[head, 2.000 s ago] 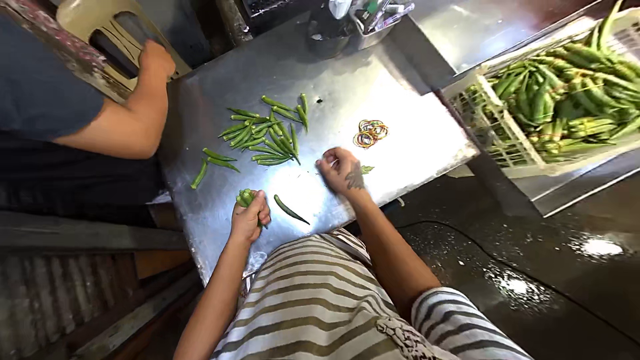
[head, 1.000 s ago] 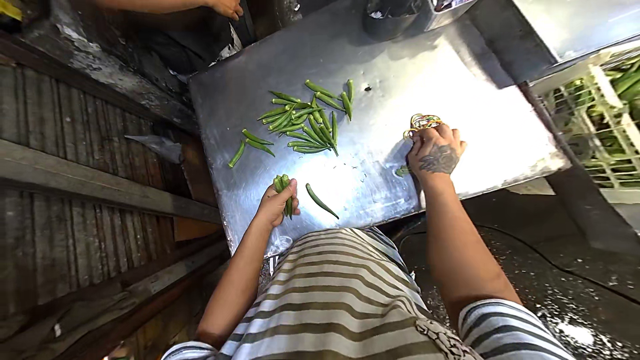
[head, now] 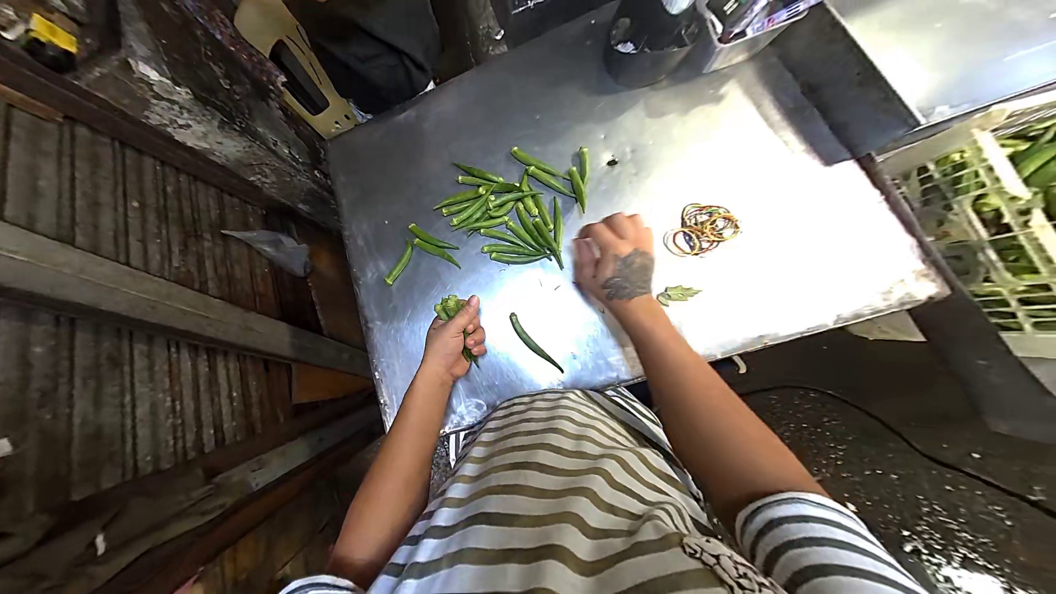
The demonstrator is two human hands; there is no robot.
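My left hand (head: 455, 337) is closed around a small bunch of okra (head: 450, 308), held upright above the metal table's near left part. A single okra pod (head: 535, 342) lies just right of it. My right hand (head: 615, 252), slightly blurred, is over the table between the loose pile of okra pods (head: 503, 214) and a heap of rubber bands (head: 705, 228). Its fingers are curled, and whether they hold a band is not visible. Beside the right wrist lies a small green leaf (head: 679, 294). Separate pods (head: 432, 244) lie left of the pile.
The metal table (head: 396, 173) has a dark round container (head: 648, 49) and a metal holder (head: 747, 37) at its far edge. A white plastic crate (head: 1002, 272) of green vegetables stands right. A beige plastic chair (head: 309, 74) is beyond the far left corner; a cable (head: 874, 417) runs across the floor.
My right hand reached the rubber bands a second ago and has now moved left, away from them. My left hand keeps its okra bunch. The other person's arm has left the view.
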